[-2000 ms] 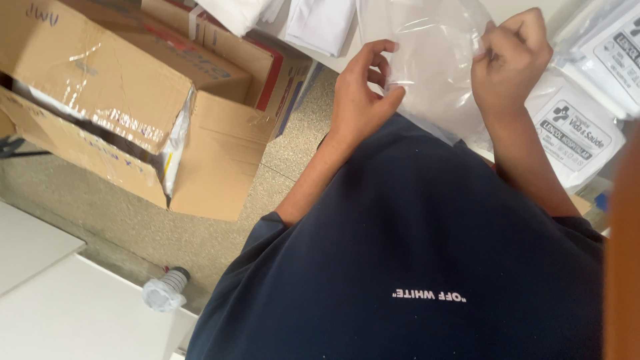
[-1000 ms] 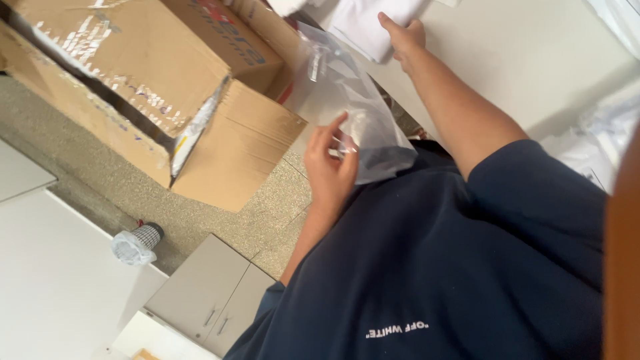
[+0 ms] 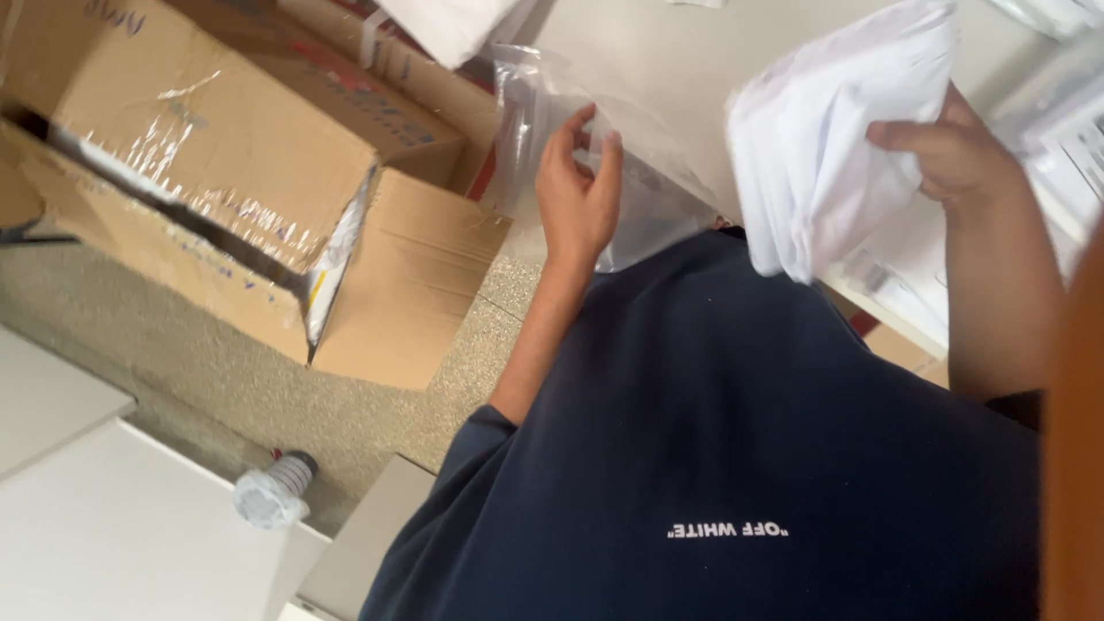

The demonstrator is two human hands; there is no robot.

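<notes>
In the head view my left hand (image 3: 580, 185) is at the clear plastic bag (image 3: 660, 185), its thumb and fingers bent at the bag's upper part. The bag hangs at the edge of the white table (image 3: 681, 65), close to my dark shirt. To the right, my right hand (image 3: 962, 159) grips a folded stack of white fabric (image 3: 832, 142), the thumb on its near face and the other fingers behind it. The stack is apart from the bag. Motion blurs the right forearm.
Open cardboard boxes (image 3: 414, 285) with tape and writing stand at the left. White fabric (image 3: 457, 26) lies at the table's upper left, and plastic-wrapped packs (image 3: 1074, 155) at the right. Below are a speckled floor (image 3: 345, 397), a cabinet (image 3: 371, 535) and a plastic-covered cylindrical object (image 3: 272, 492).
My right hand, one second ago reaching to white fabric at the table's far side, has come back toward my body with the folded stack. My left hand remains at the bag.
</notes>
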